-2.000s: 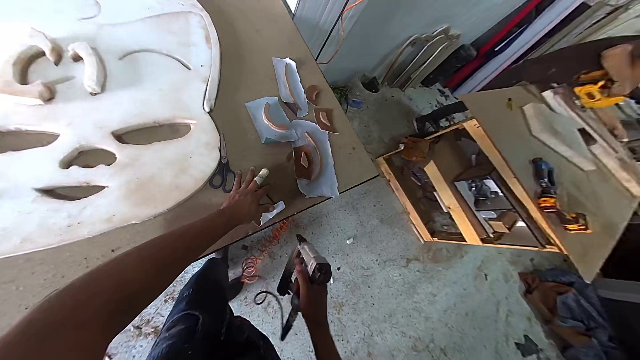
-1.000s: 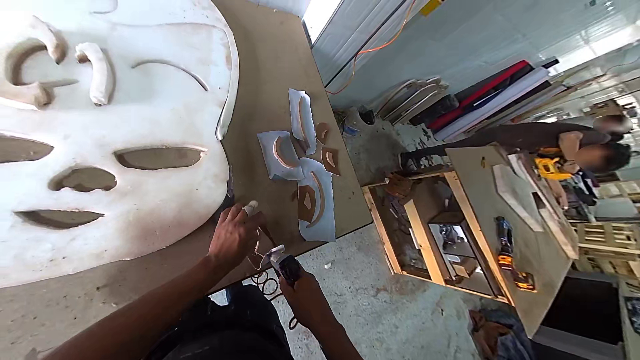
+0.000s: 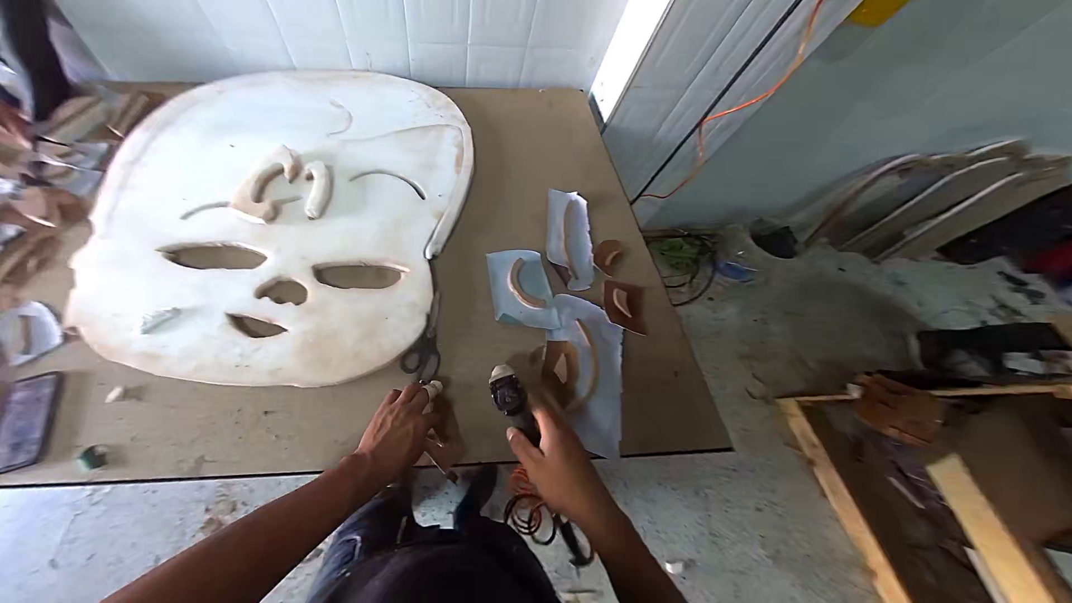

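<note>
My right hand (image 3: 548,448) grips a dark hand tool (image 3: 512,400) with a pale tip, held above the table's front edge; a coiled orange hose (image 3: 529,507) hangs below it. My left hand (image 3: 400,431) rests near the edge, a finger wrapped in white, by a small brown piece (image 3: 444,431) that it touches or holds. Scissors (image 3: 425,352) lie just beyond that hand. The big white face-shaped panel (image 3: 352,335), with cut-out eyes, nose and mouth, covers the table's left part. Curved pieces (image 3: 525,285) lie on white and brown scraps to the right.
The brown tabletop (image 3: 519,126) meets a white panelled wall (image 3: 469,42). Scraps (image 3: 42,218) are heaped at the far left, above a dark flat pad (image 3: 29,419). An orange cable (image 3: 737,109) hangs at the right. A wooden frame (image 3: 837,502) stands at the lower right.
The view has swung left, showing the whole face panel. My right hand has raised the tool from below the table's edge. The tool and my left hand, close together one second ago, are now apart.
</note>
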